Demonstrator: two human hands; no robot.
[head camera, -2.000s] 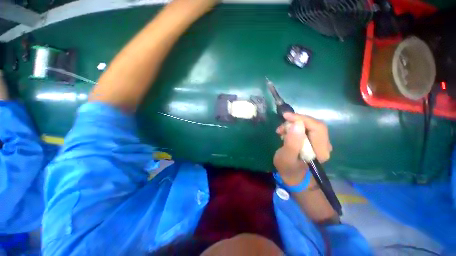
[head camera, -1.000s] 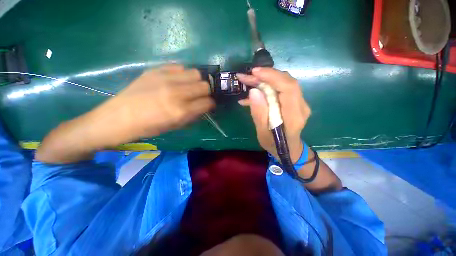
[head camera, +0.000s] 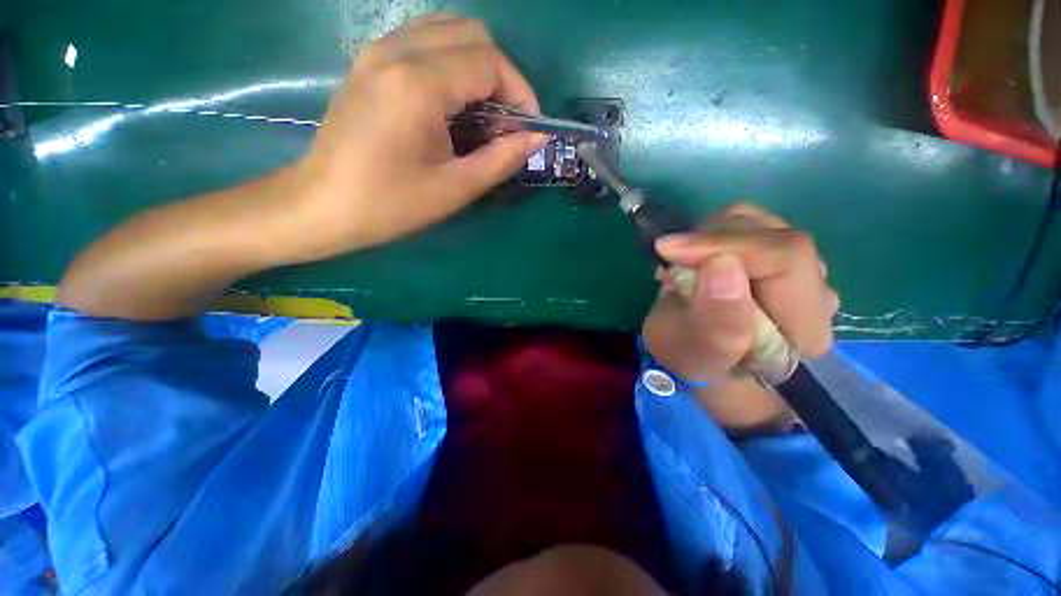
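Observation:
A small electronic module (head camera: 552, 162) with white and silver spots sits in the black soldering fixture (head camera: 607, 113) on the green bench. My left hand (head camera: 419, 134) holds thin silver tweezers (head camera: 547, 121), which lie across the module's far edge; the hand hides the fixture's left part. My right hand (head camera: 745, 291) holds the soldering iron (head camera: 657, 215) by its pale wrapped grip. The iron's tip points up-left and is at the module's right end; whether it touches cannot be told.
Solder wire (head camera: 209, 112) runs from the left edge to behind my left hand. A red tray (head camera: 952, 99) with a round pot rim (head camera: 1045, 58) is at the upper right. A small white piece (head camera: 71, 55) lies at upper left. A dark cable hangs at the right.
My left hand now holds tweezers over the module. My right hand has moved right and back from the fixture, and the iron's tip has come down from the far side to the module.

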